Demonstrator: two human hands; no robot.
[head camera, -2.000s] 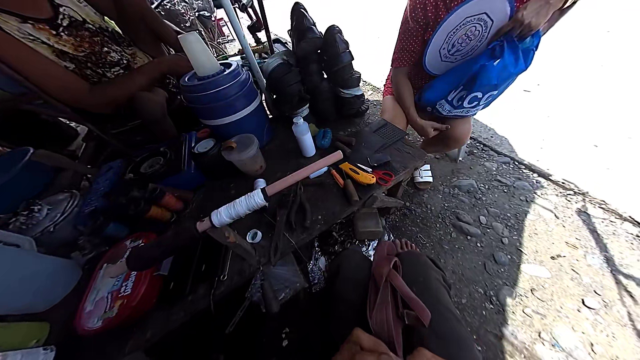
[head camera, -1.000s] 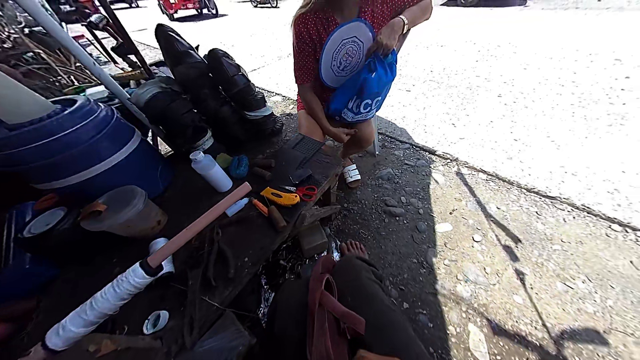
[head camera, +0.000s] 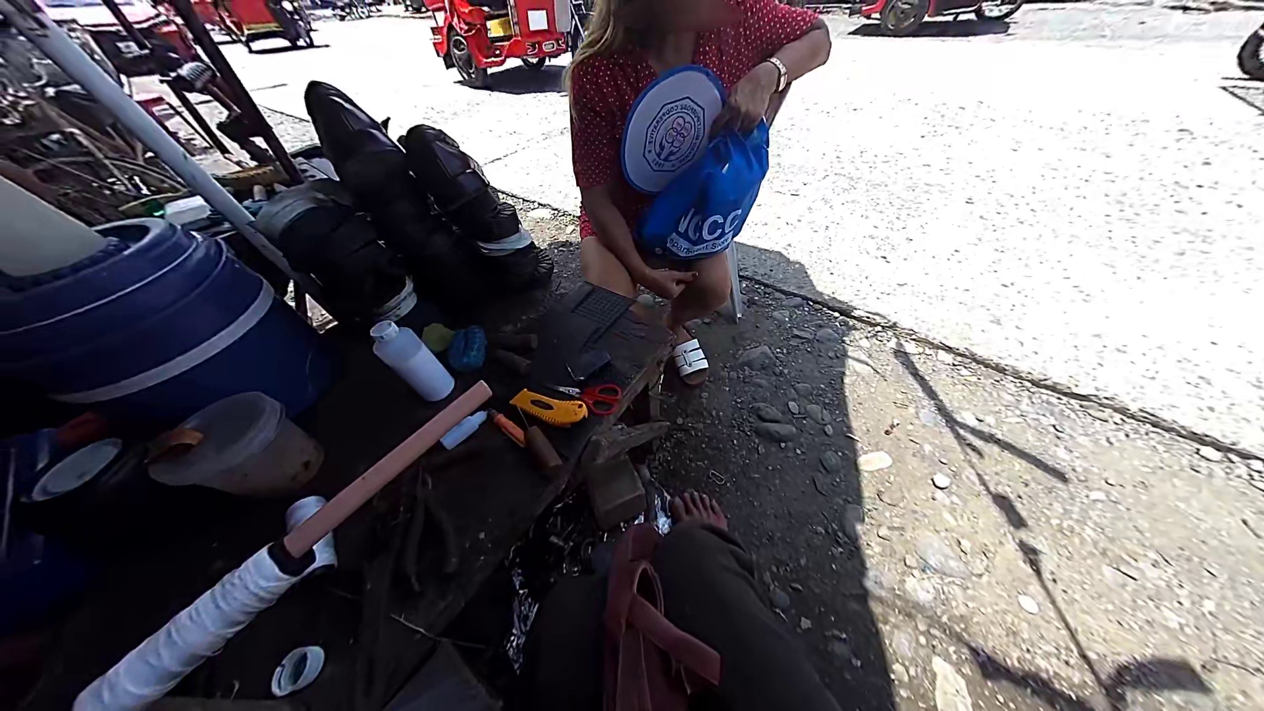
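Note:
Neither of my hands shows in the head view now. A brown strapped item (head camera: 647, 622), perhaps a sandal upper, lies across my lap. To the left, a pinkish rod with white wrapping (head camera: 390, 469) slants over the dark low bench (head camera: 494, 538). On the bench are a white bottle (head camera: 413, 361), a yellow utility knife (head camera: 549, 407), red-handled scissors (head camera: 600, 398), an orange-handled tool (head camera: 509, 429), a small pale blue tube (head camera: 463, 431) and a white ring (head camera: 297, 671). Pliers-like dark tools lie beside the rod, in shadow.
A person in a red dotted dress (head camera: 612, 128) sits ahead, holding a blue bag (head camera: 716, 188) and a round fan (head camera: 673, 128). A blue cooler (head camera: 158, 316), a plastic tub (head camera: 237, 444) and black bundles (head camera: 375, 197) stand left. Gravel (head camera: 780, 464) lies right; red tricycles are on the road.
The view has swung right and upward, and the person at the bench's far side is now more central. Hands seen at the lower edge two seconds ago are out of view.

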